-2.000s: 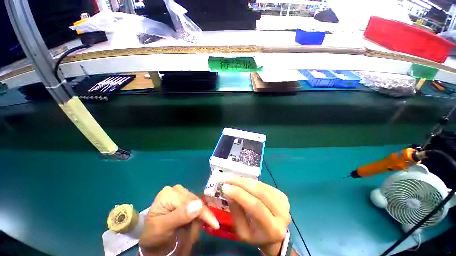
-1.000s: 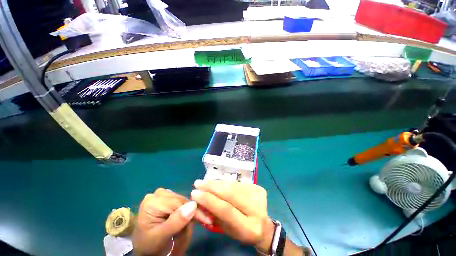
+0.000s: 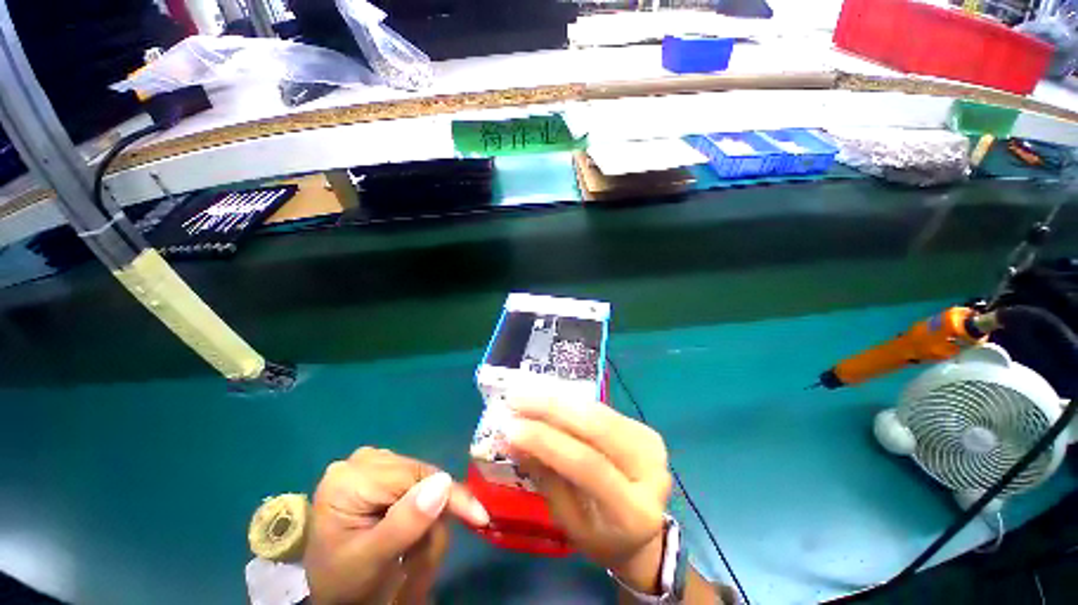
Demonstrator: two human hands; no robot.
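Note:
The screw feeder (image 3: 541, 343), a white-and-blue box with a dark top and a heap of tiny specks in its hopper, stands on the bench in the middle. A red base (image 3: 520, 518) shows under and in front of it. My right hand (image 3: 597, 479) is at the feeder's front, its fingertips at the small metal mechanism (image 3: 494, 440), which they partly cover. My left hand (image 3: 384, 520) is left of the red base, thumb and index finger close together, index tip at the base's left edge. I cannot tell whether either hand holds a tiny part.
A tape roll (image 3: 280, 526) stands on a pale card (image 3: 277, 581) at left. An orange screwdriver (image 3: 904, 345) hangs at right beside a desk fan (image 3: 979, 431). A thin black cord (image 3: 680, 485) runs right of the feeder. A taped metal post (image 3: 189, 317) stands at left.
My right hand has moved away from my left hand to the feeder's front, as it was two seconds ago. The mechanism and red base show more. The view has shifted since the oldest frame.

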